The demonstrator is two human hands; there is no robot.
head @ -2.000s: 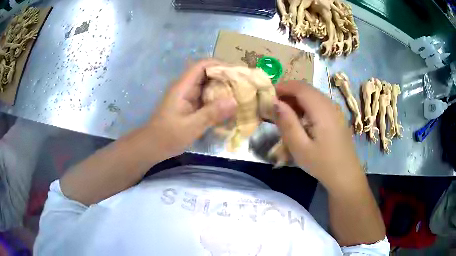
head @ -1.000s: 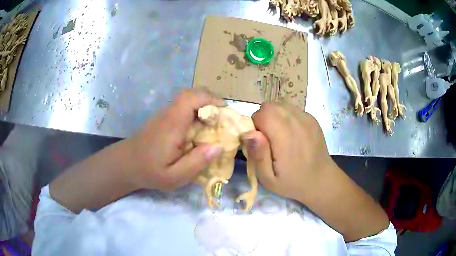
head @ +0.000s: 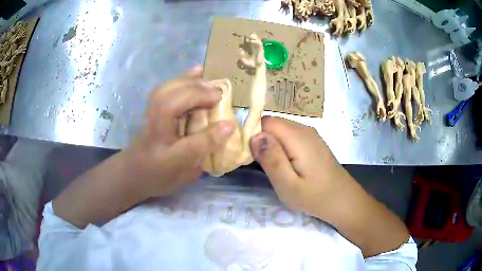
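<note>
My left hand (head: 179, 124) holds a tan figure torso (head: 224, 148) in front of my chest, fingers over its side and thumb across it. A tan figure arm (head: 257, 95) joins the torso at its lower right and points up, its hand end over the cardboard mat. My right hand (head: 288, 153) pinches this arm near its shoulder end, thumb in front. The green glue cap (head: 275, 54) sits on the stained cardboard mat (head: 301, 79), just right of the raised arm's hand. My fingers hide part of the torso.
Loose figure arms (head: 404, 92) lie in a row at right. A larger arm heap (head: 349, 15) is beyond the mat. White bottles (head: 465, 87) and a blue-handled tool (head: 459, 111) are at far right. Neighbour's cardboard (head: 18, 79) is at far left. A red stool (head: 441, 209) stands below right.
The torso has been turned over, so the arm that hung down a second ago now points up. Both hands stay on the piece. The cap and mat stay put.
</note>
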